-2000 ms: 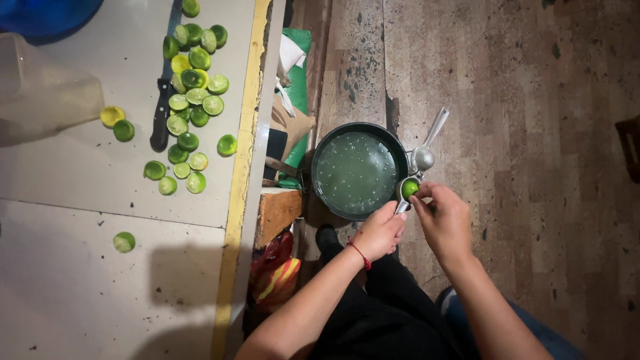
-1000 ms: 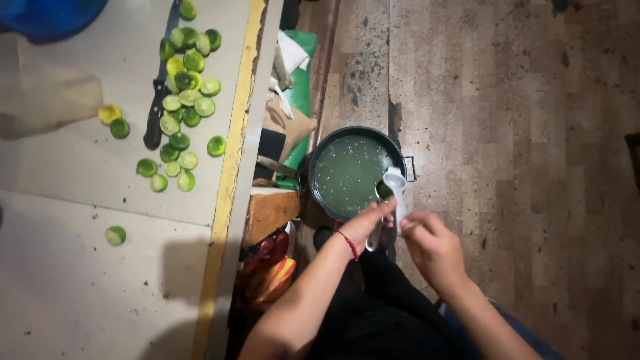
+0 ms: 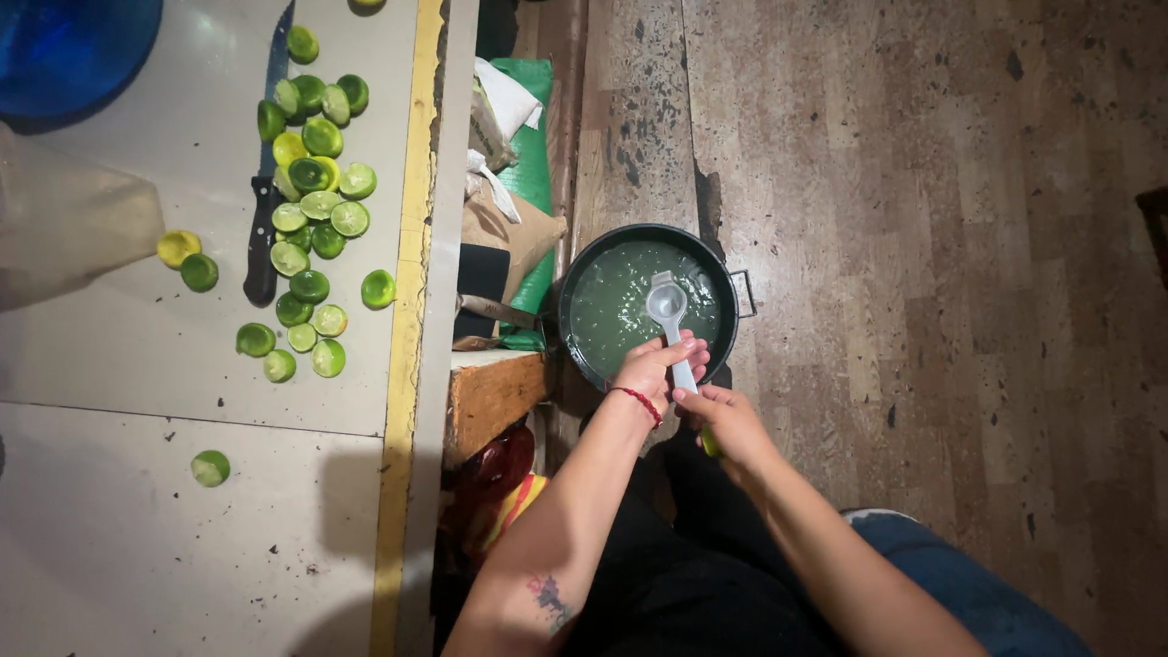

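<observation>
My left hand [image 3: 655,367] grips a metal citrus squeezer [image 3: 669,306] by its handles, with its cup over a dark round pot [image 3: 733,315] of cloudy green liquid. Against the handle ends rests my right hand [image 3: 725,422], its fingers curled around a yellow-green piece of lime [image 3: 710,443], mostly hidden. The squeezer looks folded together; whether anything is inside cannot be told. On the table to the left lie many lime halves [image 3: 349,219], some pressed out, partly over a serrated knife [image 3: 262,242] with a black handle.
A blue bowl [image 3: 73,50] and a translucent plastic container [image 3: 82,219] stand on the table at the left. Between table and pot are bags, a green sack [image 3: 532,182] and a wooden block [image 3: 497,401]. A person's jeans-clad leg [image 3: 958,584] shows at lower right.
The squeezer was spread open with a green lime half in its cup two seconds ago; now it is folded together over the pot. A piece of lime now shows in my right hand.
</observation>
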